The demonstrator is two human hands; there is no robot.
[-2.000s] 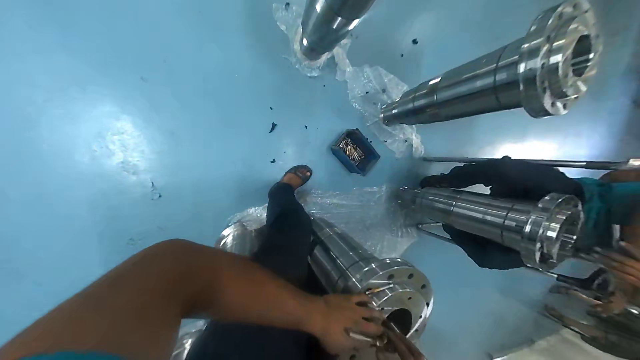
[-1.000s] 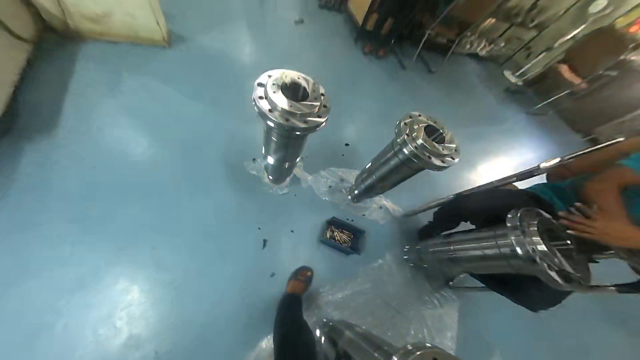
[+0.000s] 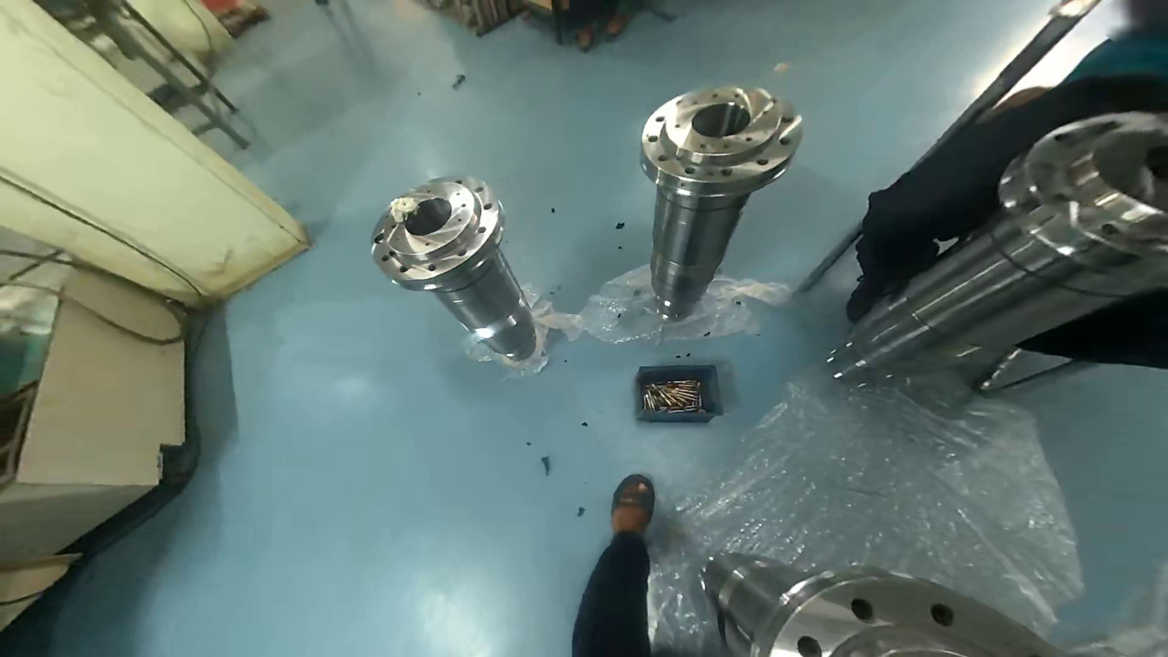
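Observation:
Neither my left hand nor my right hand shows in the head view now. Nearest to me, a flanged steel shaft housing (image 3: 762, 584) rises from the bottom edge, its bolt-holed flange partly cut off. Two more flanged metal cylinders stand upright on plastic film: one at centre left (image 3: 484, 301) with a small pale wad on its flange, the other (image 3: 693, 233) farther right. A dark plastic bin (image 3: 679, 417) holds many brass-coloured, screw-like pieces. My sandalled foot (image 3: 633, 497) rests on the blue floor below the bin.
A co-worker's dark-trousered leg (image 3: 949, 182) lies behind another flanged cylinder (image 3: 985, 265) at the right, near a metal bar (image 3: 995, 91). Clear plastic sheeting (image 3: 876, 474) spreads over the floor. A pale cabinet (image 3: 137, 155) and a box-like unit (image 3: 109, 383) stand left. Small dark scraps dot the floor.
Two seconds ago a hand of mine was at the near cylinder's flange; it is out of view now. The view has swung up and left, bringing in the pale cabinet.

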